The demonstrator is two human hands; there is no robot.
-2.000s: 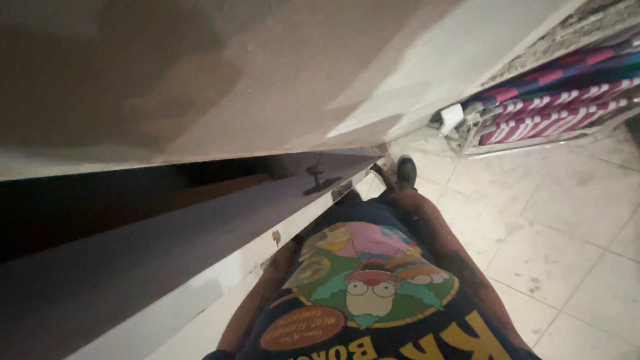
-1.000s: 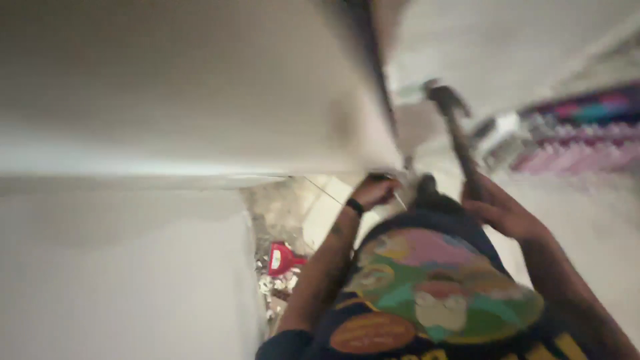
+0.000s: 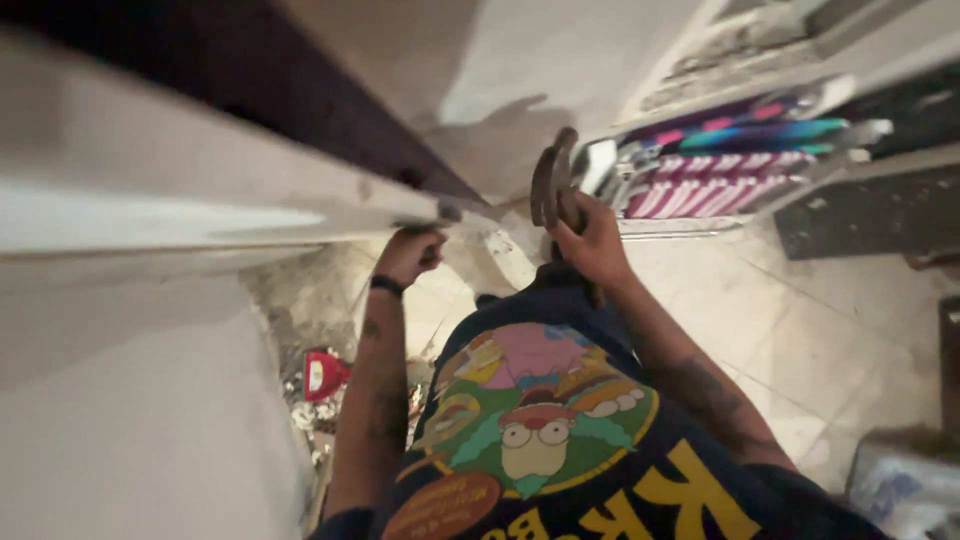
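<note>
My right hand (image 3: 592,240) grips a claw hammer (image 3: 553,180) close to its head, with the handle hanging down below the palm. My left hand (image 3: 411,255), a dark band round its wrist, is at the door's edge beside a dark door handle or latch (image 3: 427,219); its fingers are curled, and whether they hold the metal part cannot be made out. The white door (image 3: 225,195) stretches away to the upper left, its dark purple side (image 3: 330,90) showing above the pale edge.
Folded chairs or racks with striped fabric (image 3: 697,187) lean by the wall at upper right. A red dustpan (image 3: 322,375) lies among rubble (image 3: 315,420) at lower left. A white wall (image 3: 142,405) borders that side. Pale tiles (image 3: 705,300) cover the floor.
The hammer, held lower on its handle one second ago, is now gripped near its head. My left hand has moved against the door edge. Neither hand was plainly holding anything two seconds ago.
</note>
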